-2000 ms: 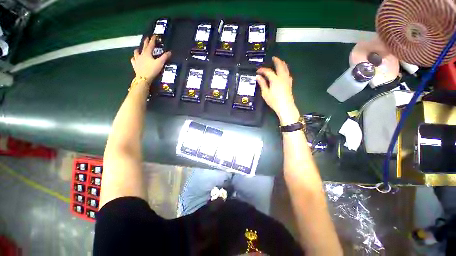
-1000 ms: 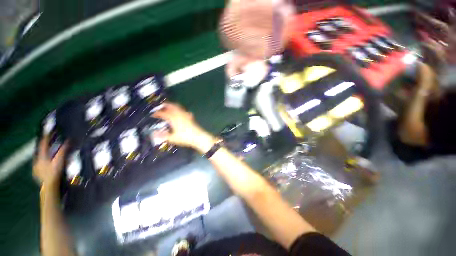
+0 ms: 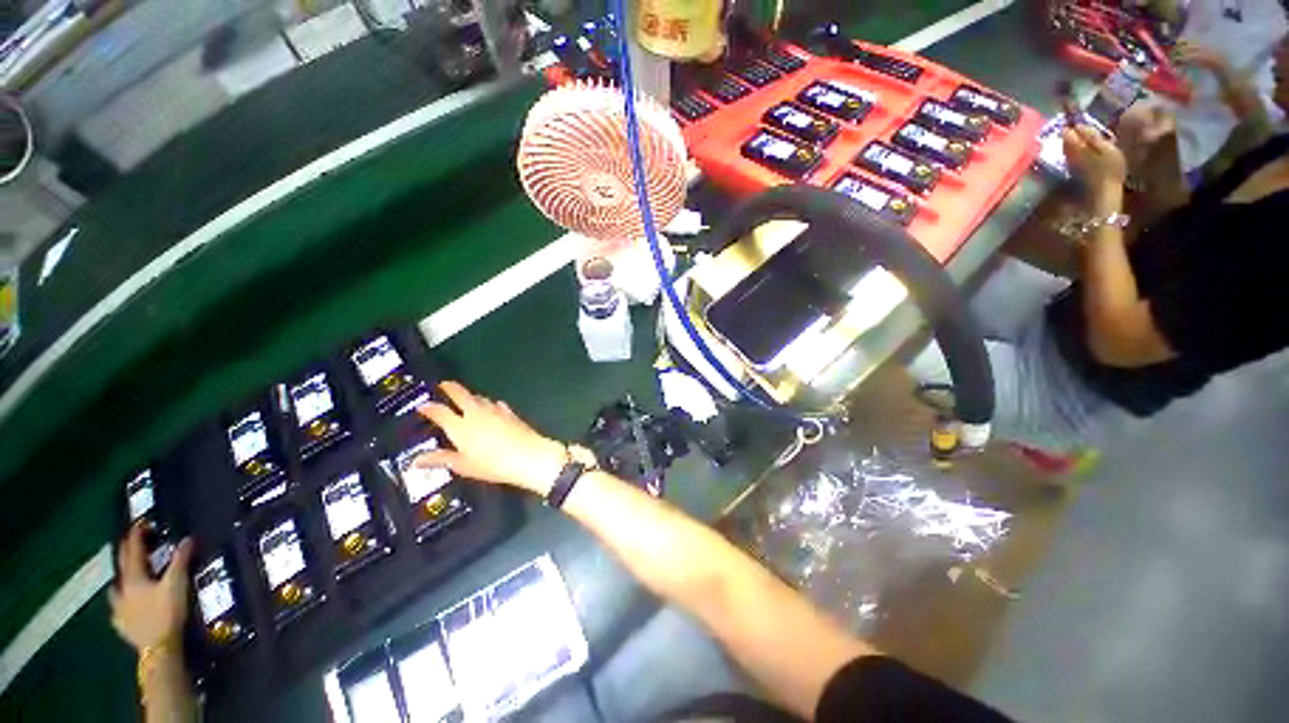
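A black phone tray [image 3: 201, 438] lies on the green bench at the left, with several closed black flip phones in two rows; one phone [image 3: 351, 514] shows white print and a gold dot. My left hand [image 3: 150, 593] is at the tray's left end, its fingers over the lower part of a phone [image 3: 142, 494]. My right hand [image 3: 488, 441] is at the tray's right end, fingers spread over the edge beside a phone [image 3: 430, 487]. Whether either hand grips the tray or a phone is hard to tell. A shiny film sheet [image 3: 474, 653] lies at the near bench edge.
A pink fan [image 3: 604, 163], a white bottle [image 3: 605, 322], a black tangle [image 3: 635, 438] and a thick black hose [image 3: 926, 269] are right of the tray. Crumpled clear film [image 3: 891, 516] lies below. A red phone tray [image 3: 792, 170] is beyond; another worker [image 3: 1202, 269] sits at right.
The view has swung to the right, so the tray and my hands now show further left, and the red tray and another worker have come into view. My hands remain at the tray's two ends.
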